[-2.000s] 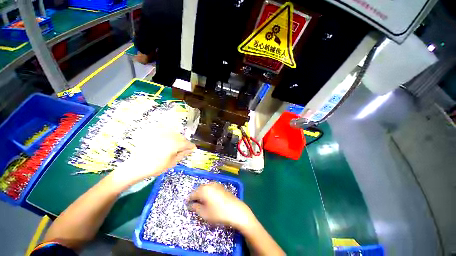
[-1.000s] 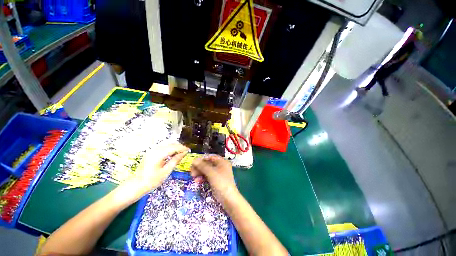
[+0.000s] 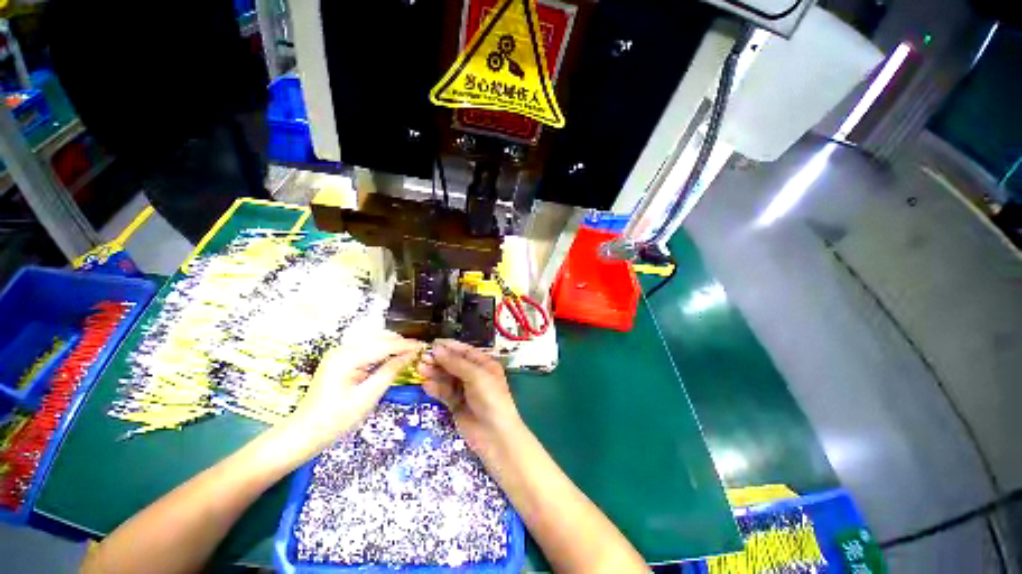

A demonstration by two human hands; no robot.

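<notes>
My left hand [image 3: 356,379] and my right hand [image 3: 468,383] meet fingertip to fingertip just in front of the dark crimping die [image 3: 426,294]. A small yellowish piece, likely a wire lead, shows between the fingertips; whether a terminal is there is too small to tell. The blue terminal tray [image 3: 294,518], heaped with silvery terminals [image 3: 398,499], lies below my hands. The wire pile [image 3: 241,325] of yellow and white leads lies left of the press.
Red-handled scissors [image 3: 522,317] lie right of the die, beside a small red bin [image 3: 596,286]. A blue bin with red leads [image 3: 62,381] is far left; a bin of yellow leads [image 3: 784,547] is lower right. A dark-clothed person [image 3: 157,90] stands behind, upper left.
My right hand has moved up from the terminals in the tray to meet my left fingertips at the die. The view has shifted. The dark-clothed person shows more at upper left.
</notes>
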